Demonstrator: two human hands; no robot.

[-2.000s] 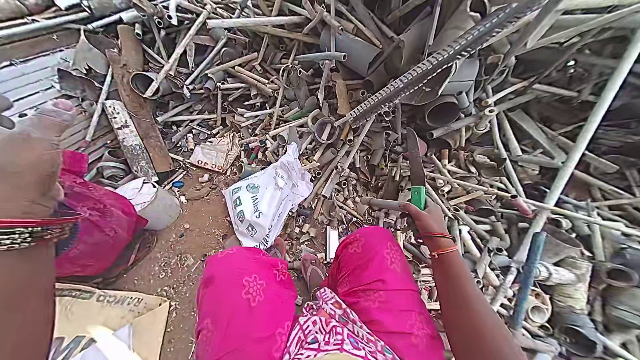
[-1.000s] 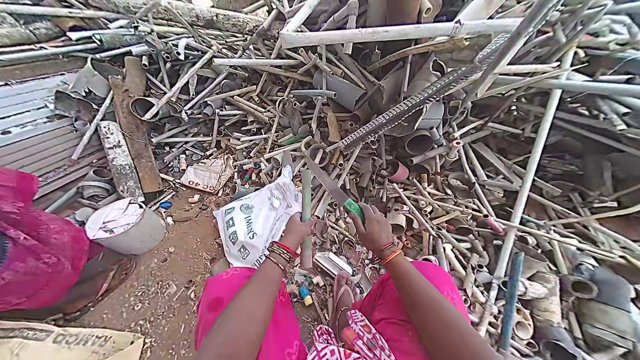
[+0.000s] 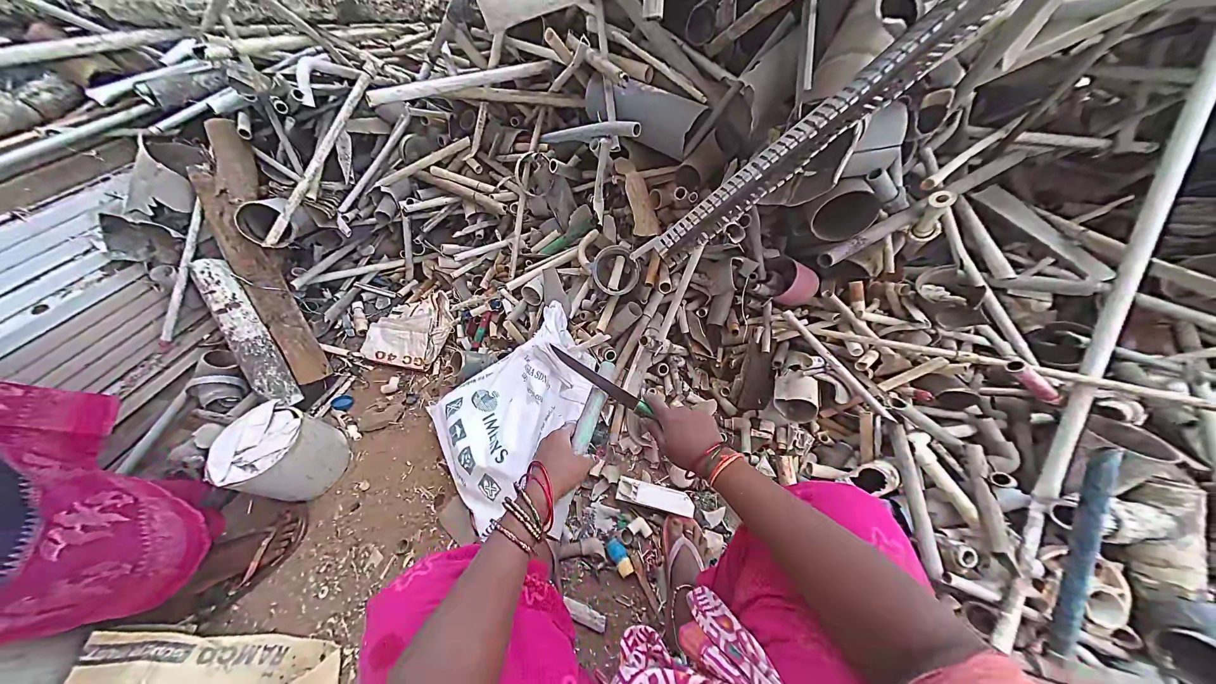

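My left hand (image 3: 564,464) grips the lower end of a short pale green plastic pipe (image 3: 594,408), held upright over a white printed sack (image 3: 513,418). In my right hand (image 3: 684,435) is the green handle of a long knife (image 3: 597,382), its dark blade pointing up and left. The blade crosses the upper part of the pipe; whether it touches cannot be told. Below my hands, a blue and yellow fitting (image 3: 619,558) lies among small pipe scraps.
Scrap pipes (image 3: 456,190) are heaped ahead and to the right. A perforated metal bar (image 3: 798,133) slants over the heap. At left are a grey bucket (image 3: 323,461), wooden boards (image 3: 247,256), and a seated person's pink clothing (image 3: 104,541). A printed sack (image 3: 204,657) lies at bottom left.
Two seconds ago my left hand was off to the left and my right hand held the knife and a pipe. Now my left hand holds a pipe, with the blade across it.
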